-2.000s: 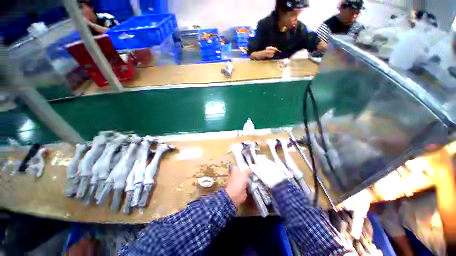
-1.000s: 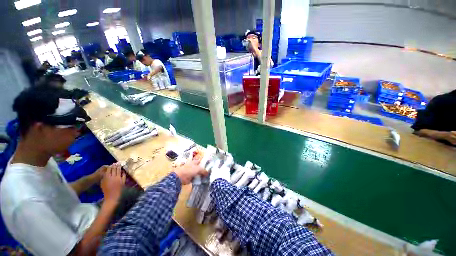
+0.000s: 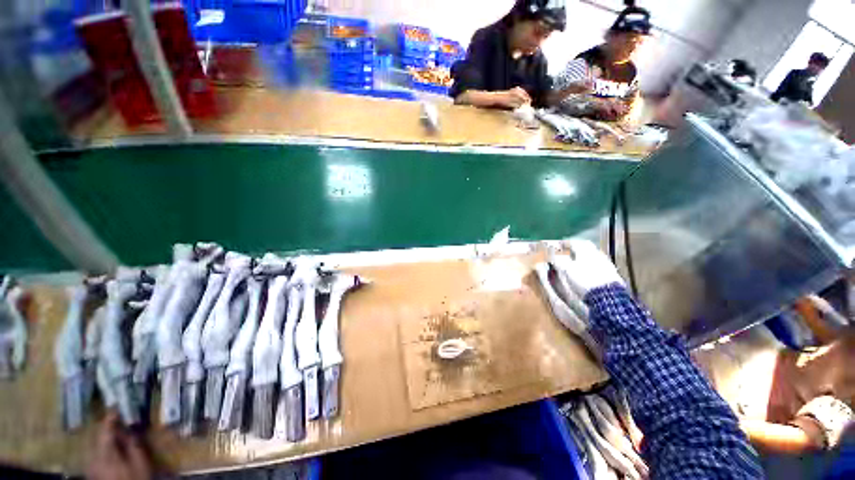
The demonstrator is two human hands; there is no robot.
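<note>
Pale grey-white handle bodies lie in a packed row at the left of the bench, wide heads away from me and grey ends towards me. Two more handle bodies lie at the right. My right hand, in a white glove, is over their head ends; its fingers are blurred and their grip cannot be told. My left hand, bare, dark and blurred, is cut off by the bottom edge near the grey ends of the row. A white oval ring lies among brown specks on the square brown pad.
A green conveyor runs behind the bench. A clear-sided box with a black cable stands at right. A blue bin with pale bodies is below the bench edge. A gloved hand of another person shows at far right. Two people sit across.
The view swung left, then back to the right. Fewer handle bodies lie at the right and more in the left row. My hands, earlier close together, are now far apart.
</note>
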